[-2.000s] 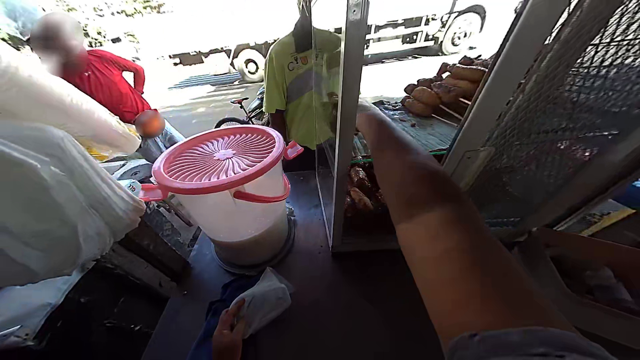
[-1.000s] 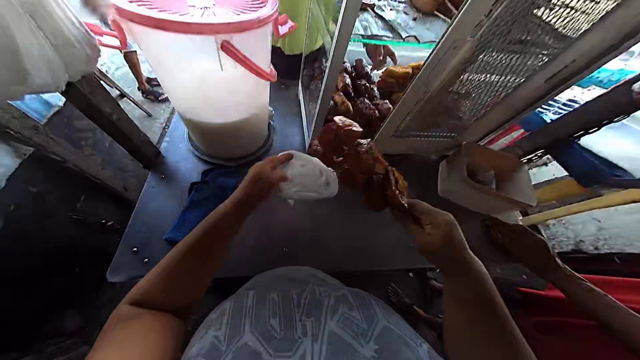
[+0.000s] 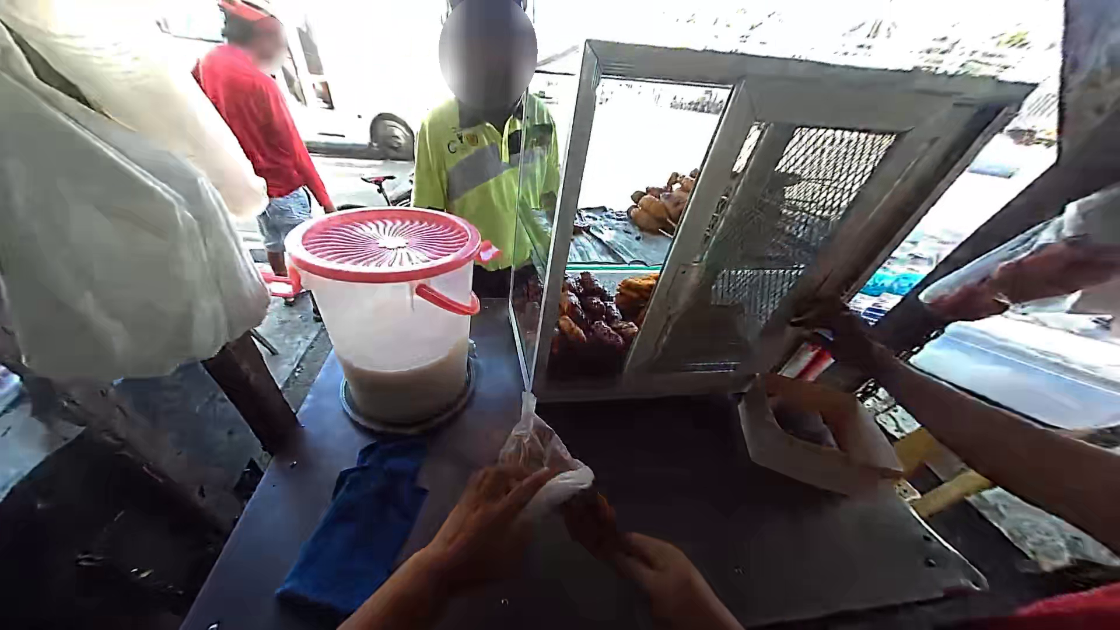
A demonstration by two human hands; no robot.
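My left hand (image 3: 490, 516) grips a clear plastic bag (image 3: 535, 446), whose narrow corner points up toward the display case. My right hand (image 3: 661, 569) holds the lower end of dark glazed food (image 3: 595, 518), which meets the bag's whitish mouth; how far it is inside I cannot tell. Behind the bag is a display case (image 3: 569, 262) with a metal mesh door (image 3: 770, 236). Glazed pieces of food (image 3: 595, 315) lie on its lower level, and brown food on sticks (image 3: 661, 206) is piled higher up.
A pink-lidded plastic bucket (image 3: 402, 324) of pale liquid stands at the left, by a folded blue cloth (image 3: 359, 525). Plastic bags (image 3: 114, 227) hang nearby. A cut-open container (image 3: 814, 429) sits right. Another person's arm (image 3: 989, 420) reaches in; a person in a yellow-green shirt (image 3: 490, 166) stands beyond.
My right arm has come back from the case since two seconds ago. The glazed food, apart from the bag's far side one second ago, is now at its mouth. The view has tilted up.
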